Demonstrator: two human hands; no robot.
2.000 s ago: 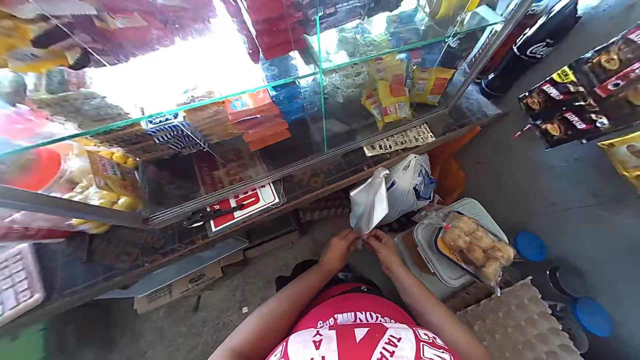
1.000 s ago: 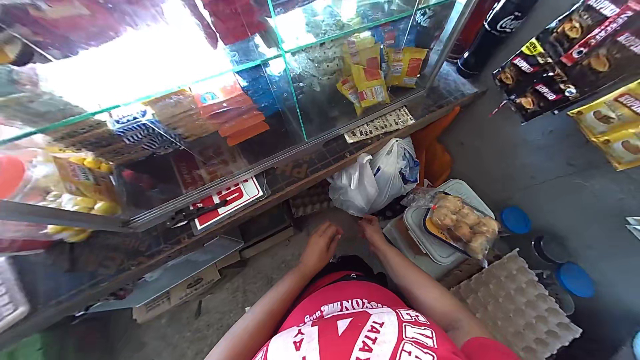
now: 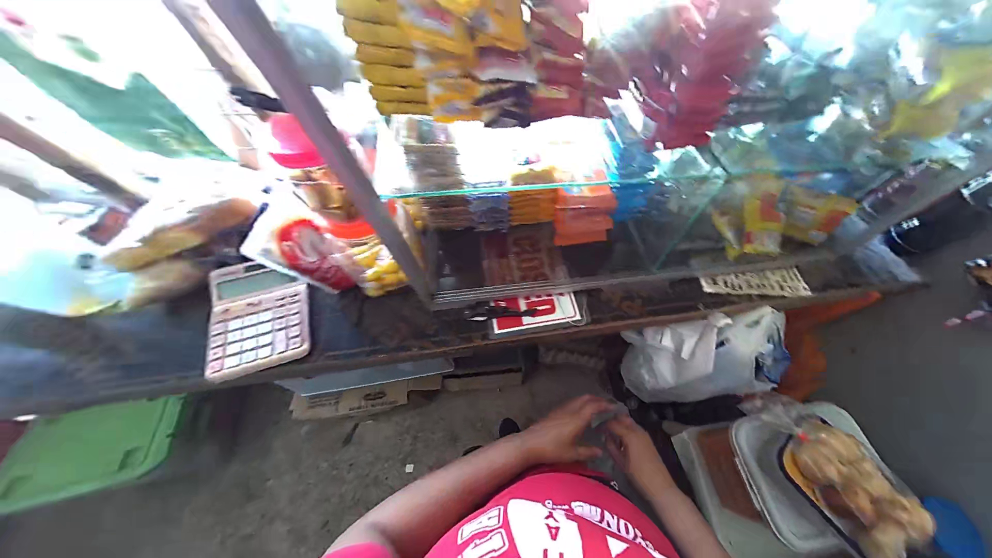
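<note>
Close together in front of my red printed shirt are my left hand (image 3: 570,430) and my right hand (image 3: 632,449). A small, thin, greyish piece (image 3: 608,415), perhaps clear plastic, shows between them at the fingertips; my left hand's fingers reach to it, while the right hand's grip is hard to make out. White plastic bags (image 3: 705,356) hang or rest just beyond the hands, by the counter's front edge. To the right, a tied clear bag of round brown food (image 3: 852,480) lies on a lidded plastic container (image 3: 763,465).
A glass display case (image 3: 542,287) with hanging packets stands on a dark counter (image 3: 403,341). On the counter are a calculator (image 3: 258,325), a red-and-white sign (image 3: 535,312) and a printed strip (image 3: 756,282). A green plastic bin (image 3: 93,449) is at lower left, a blue lid (image 3: 953,527) at lower right.
The view has swung left, bringing in the whole calculator and green bin. Two seconds ago my hands held a white plastic bag; one second ago they were apart, and now they are close together.
</note>
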